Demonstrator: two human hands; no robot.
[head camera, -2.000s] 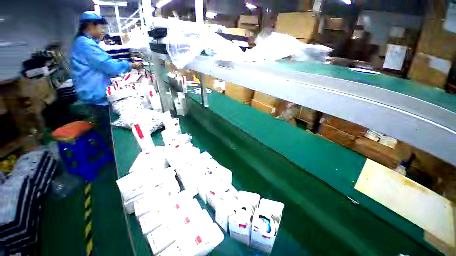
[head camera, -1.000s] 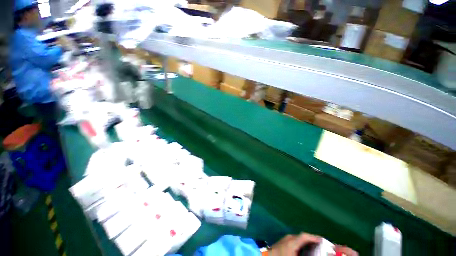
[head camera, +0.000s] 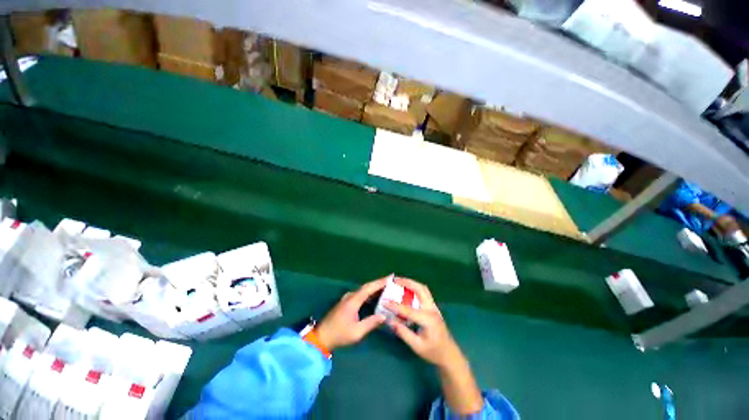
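Note:
A small white carton with a red mark (head camera: 397, 300) is held between both hands above the green workbench (head camera: 369, 377). My left hand (head camera: 349, 318) grips its left side, and an orange band is at that wrist. My right hand (head camera: 420, 321) grips its right side, with fingers over the near face. The fingers hide part of the carton, and I cannot tell whether its flap is closed. An open carton (head camera: 246, 287) with white, dark and blue contents stands to the left of my hands. Grouped cartons (head camera: 90, 373) stand at the lower left.
The conveyor belt (head camera: 328, 225) runs beyond the bench, with closed cartons (head camera: 498, 266) spaced along it at right. A grey shelf edge (head camera: 460, 70) crosses above. Flat sheets (head camera: 427, 164) lie on the far ledge. Another person's hand (head camera: 727, 225) shows at far right. Blue and white pieces (head camera: 667, 400) lie at lower right.
The view has swung right, so the grouped cartons moved left and the other worker at left left the picture. Both hands, first absent, then partly at the bottom edge, are now fully visible on the carton.

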